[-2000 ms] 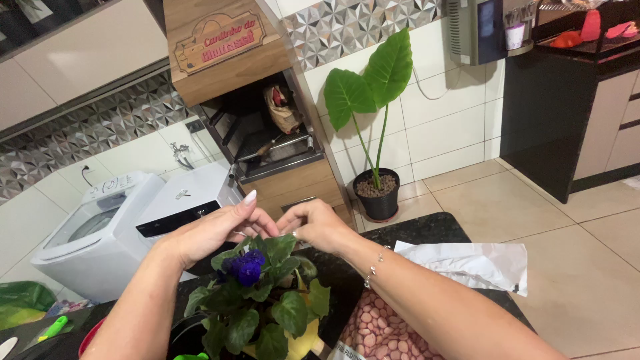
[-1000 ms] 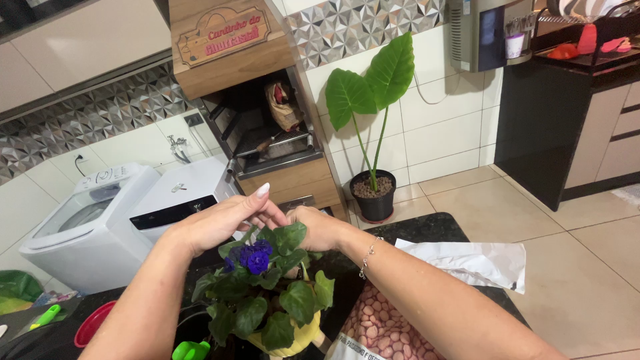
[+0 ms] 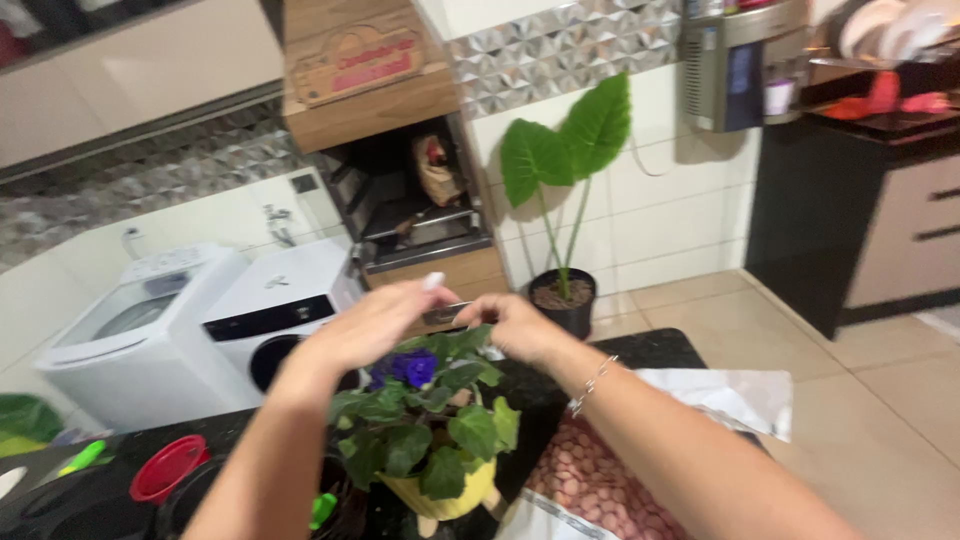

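Observation:
A potted plant with dark green leaves (image 3: 409, 446) and purple flowers (image 3: 415, 367) stands in a yellow pot (image 3: 442, 495) on the black granite counter. My left hand (image 3: 379, 319) is raised at the far side of its leaves, fingers pointing right; whether it holds anything cannot be told. Close beside it, my right hand (image 3: 506, 322) has bent fingers near the back leaves, the fingertips blurred. Under my right forearm lies a bag of pinkish-brown pebbles (image 3: 592, 472).
A red bowl (image 3: 169, 466), black pots (image 3: 187, 499) and green-handled tools (image 3: 84, 456) are at the counter's left. White packaging (image 3: 731, 394) lies on the right. Beyond are a washing machine (image 3: 142, 322), a large-leaved plant in a black pot (image 3: 564, 304) and a wooden cabinet (image 3: 367, 67).
Both hands stay around the back of the flowering plant, with small shifts of the fingers. More of the purple flowers was visible a second ago.

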